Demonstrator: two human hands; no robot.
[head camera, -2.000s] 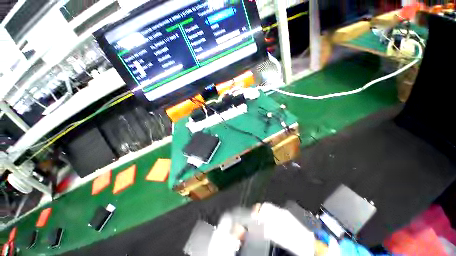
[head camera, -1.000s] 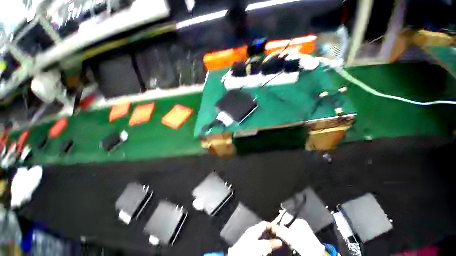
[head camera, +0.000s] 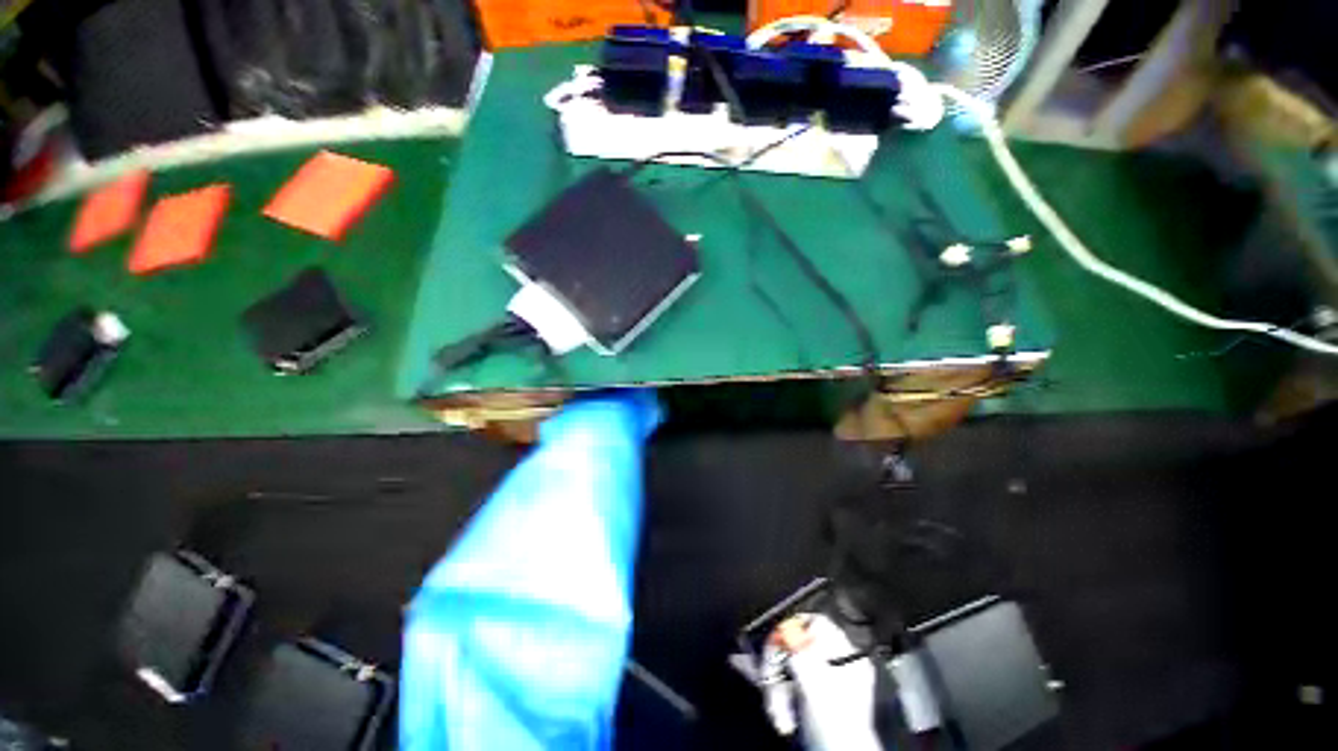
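Note:
My left arm, in a blue sleeve, reaches forward to the front edge of the raised green bench (head camera: 734, 360); its hand is hidden under that edge. My right hand (head camera: 829, 682), in a white glove with bare fingertips, is low right of centre, blurred, around a dark square unit (head camera: 781, 605) that it partly covers. Black cables (head camera: 880, 550) hang from the bench edge down to this unit. A grey square unit (head camera: 991, 675) with a white slip lies just right of the hand. Another black unit (head camera: 605, 261) with a white slip lies on the raised bench.
Two units (head camera: 184, 624) lie on the black belt (head camera: 1159, 543) at lower left. Orange pads (head camera: 330, 194) and small black units (head camera: 304, 320) lie on green at left. A white power strip (head camera: 719, 144) with dark adapters stands behind; a white cable (head camera: 1093, 264) curves right.
The view has moved closer to the raised bench. My left hand has left the unit beside my right hand and gone forward under the bench edge. My right hand stays at the lower right.

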